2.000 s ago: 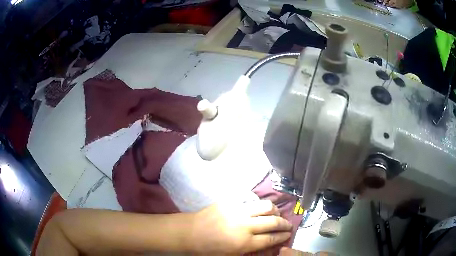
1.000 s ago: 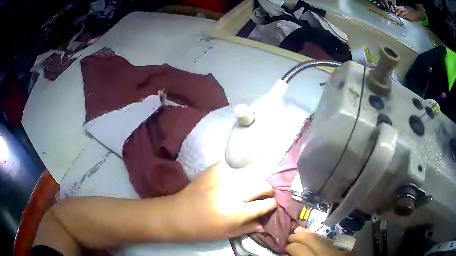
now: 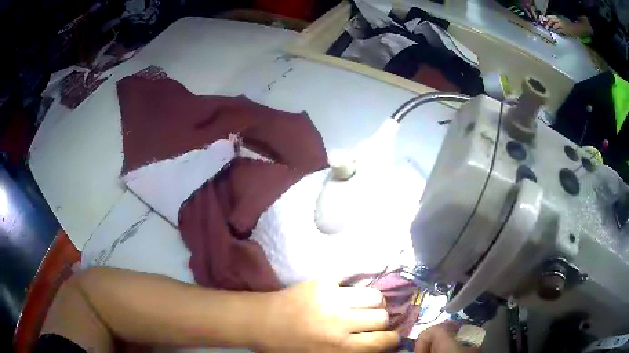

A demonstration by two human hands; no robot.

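Observation:
The maroon lining fabric (image 3: 221, 114) with a white-backed part (image 3: 181, 174) lies on the white table left of the sewing machine (image 3: 476, 172). Its near end runs under the presser foot, by the yellow marks (image 3: 416, 298). My left hand (image 3: 338, 318) lies on the fabric just left of the needle, fingers pressing it down. My right hand (image 3: 441, 339) is at the bottom edge, partly cut off, by the fabric's near edge; its fingertips are close together, and its grip cannot be made out. The sewing lamp (image 3: 331, 203) glares over the white backing.
Snips (image 3: 516, 327) lie on the machine bed right of the needle. A trough of black, white and grey scraps (image 3: 386, 45) is behind the table. Another person's hand (image 3: 565, 26) is at top right. An orange rim (image 3: 47, 289) shows at lower left.
Since one second ago, my left hand has moved slightly right and down, and the fabric has shifted right with it. My right hand has moved slightly right and lower, at the picture's edge.

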